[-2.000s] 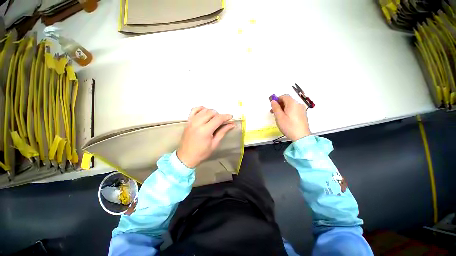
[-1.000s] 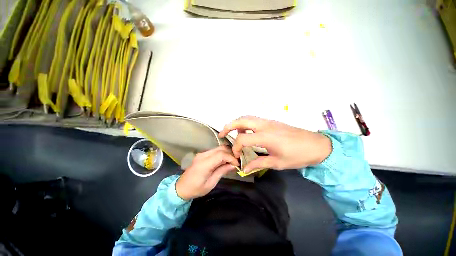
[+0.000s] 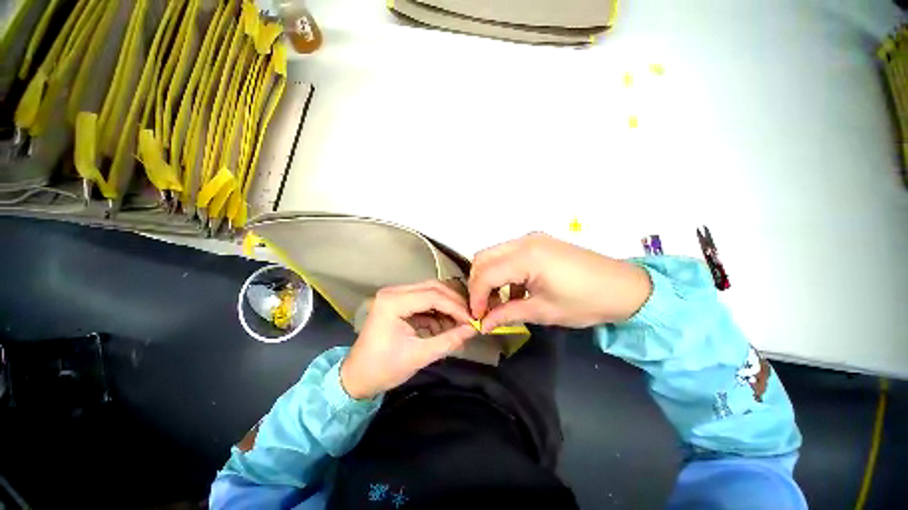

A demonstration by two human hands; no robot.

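Observation:
A taupe bag body [image 3: 363,261] with yellow edge tape lies over the table edge and my lap, its near side bulging open. My left hand [image 3: 403,334] pinches its yellow-taped corner between thumb and fingers. My right hand [image 3: 558,284] pinches the same corner from the right, fingertips close to the left ones. The fingers partly hide the corner. The purple lighter [image 3: 652,245] lies on the table, partly hidden by my right sleeve. The thread snips [image 3: 713,259] lie to its right.
Stacked bag bodies [image 3: 149,110] with yellow edges stand at the left. More bag bodies [image 3: 508,22] lie at the back. A bottle with amber liquid [image 3: 302,30] stands near the left stack. A scrap tub [image 3: 276,304] is below the table edge. Yellow tape scraps [image 3: 575,225] dot the table.
My right hand has let go of the lighter and come over to the bag's corner. My left hand has moved from the bag's upper edge to that corner. The view has also shifted.

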